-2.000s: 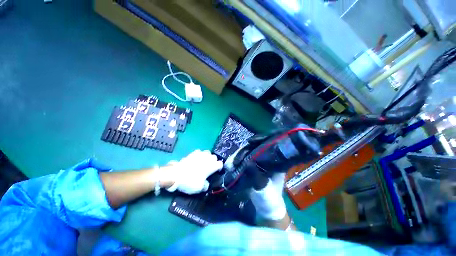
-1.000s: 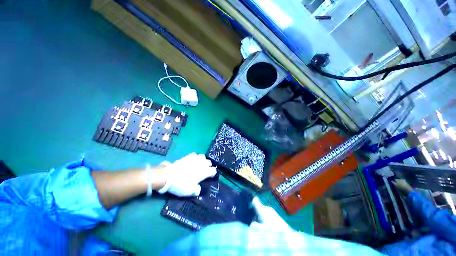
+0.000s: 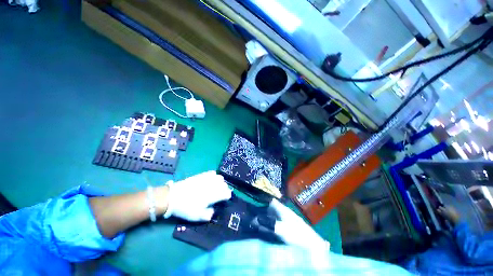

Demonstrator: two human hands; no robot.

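Note:
The black jig (image 3: 202,237) lies nearest my body, its near side cut off by my sleeve. A small pale-outlined square (image 3: 234,221) shows on it. My left hand (image 3: 197,197), in a white glove, rests at its upper left edge with fingers bent over it; whether it grips anything is hidden. My right hand (image 3: 294,226), also white-gloved, is at its right side over a dark patch; I cannot tell if that is a held part or dark fingertips. The screw tray (image 3: 251,164) with silver specks and a tan pile (image 3: 266,186) is just beyond.
Black comb-edged blocks (image 3: 141,144) are grouped at left. A white corded adapter (image 3: 194,108), long cardboard box (image 3: 162,48) and whitish blower (image 3: 266,83) are behind. An orange board (image 3: 338,172) carries a sloping pale rail (image 3: 346,161) at right. Another person's blue sleeve (image 3: 473,242) shows far right.
The electric screwdriver has left my right hand and the work area. The jig's pale lettering no longer shows; a pale-outlined square shows instead. The view has shifted slightly.

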